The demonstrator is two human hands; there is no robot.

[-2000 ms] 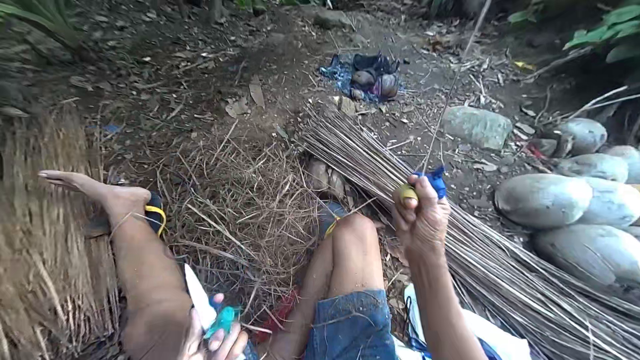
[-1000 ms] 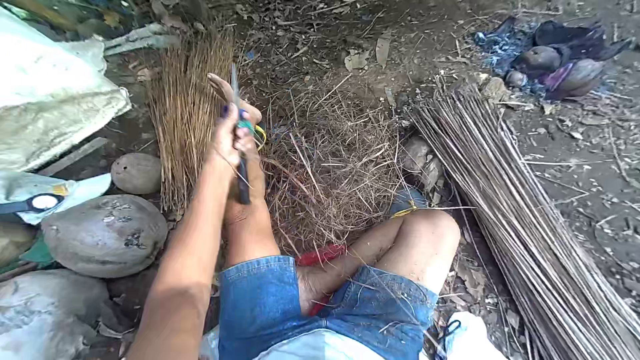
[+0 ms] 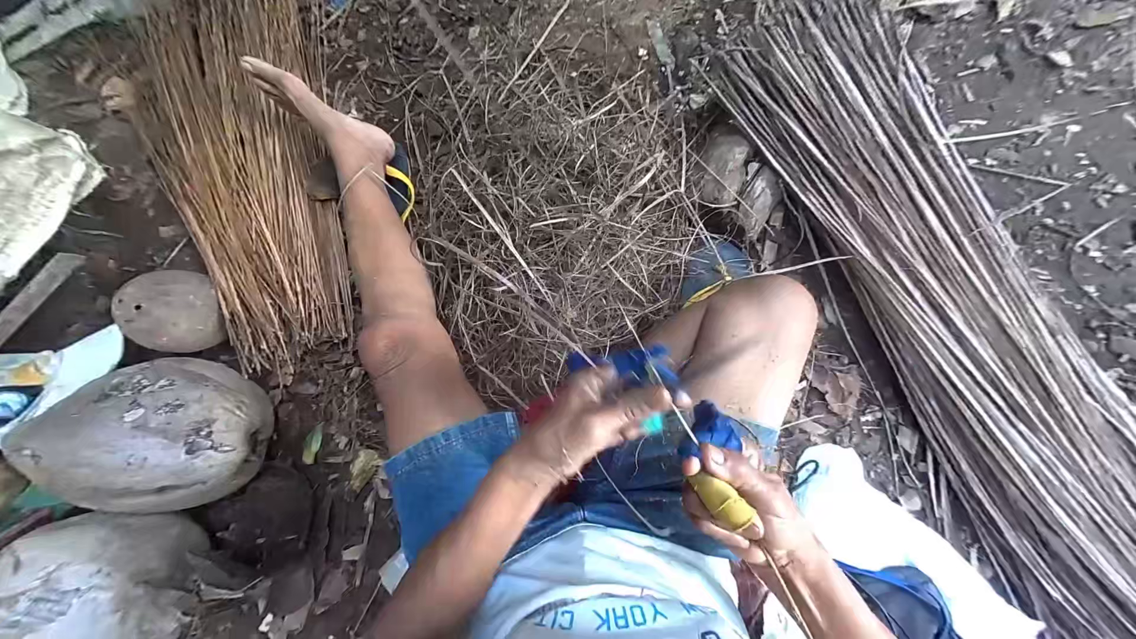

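Observation:
My right hand (image 3: pixel 754 506) is closed around a yellow-wrapped piece (image 3: pixel 723 501), with blue material (image 3: pixel 714 430) at its upper end and a thin stick running along it. Just left of it, my left hand (image 3: pixel 590 417) is blurred, its fingers bent beside more dark blue material (image 3: pixel 630 364) and a small bit of turquoise. What exactly the left fingers hold cannot be told, and no blade is clearly visible. Between my legs lies a heap of thin fibre shavings (image 3: pixel 568 195).
A bundle of brown thin sticks (image 3: pixel 248 177) lies beside my outstretched leg. Longer greyish sticks (image 3: pixel 941 266) run along the right. Coconuts (image 3: pixel 146 435) and a pale sack (image 3: pixel 40 177) are at the left. White cloth (image 3: pixel 896 532) lies by my right arm.
My left hand has come down from beside the outstretched leg to near my lap, close to my right hand, which was out of view one second ago. The view has shifted considerably.

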